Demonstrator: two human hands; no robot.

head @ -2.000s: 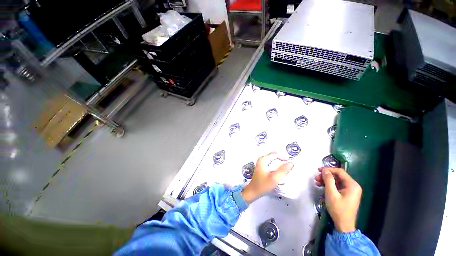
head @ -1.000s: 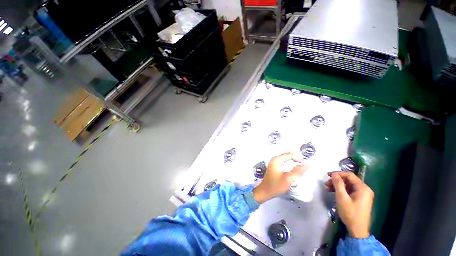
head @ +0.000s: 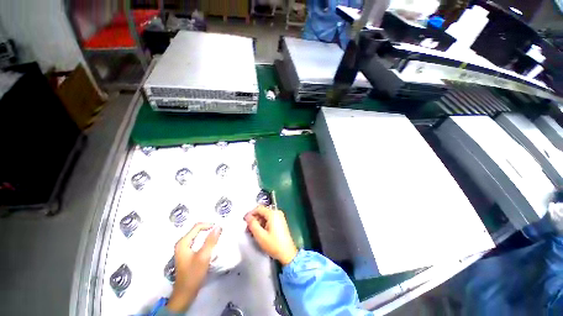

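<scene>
My left hand [head: 192, 262] is over the white ball transfer plate [head: 157, 237], fingers curled round a crumpled white cloth [head: 225, 256], which blends with the bright plate. My right hand [head: 271, 236] is just to its right, near the plate's right edge, thumb and fingertips drawn together. Whether something small is between them cannot be told. Round ball transfer units [head: 179, 214] stand in rows on the plate. A large silver-grey chassis [head: 395, 191] lies to the right, beside a dark foam block [head: 321, 210] on a green mat [head: 281, 170].
Another chassis with a grille end [head: 204, 71] sits on the green surface beyond the plate, with one more [head: 321, 68] right of it. A black post [head: 352, 65] stands there. More chassis [head: 494, 166] and a person's blue sleeve [head: 518, 274] are at right. Black bins [head: 37, 136] are at left.
The view has swung right, bringing the large chassis, post and other person's sleeve into sight. Both hands stay over the plate in much the same pose, the white cloth still at my left hand.
</scene>
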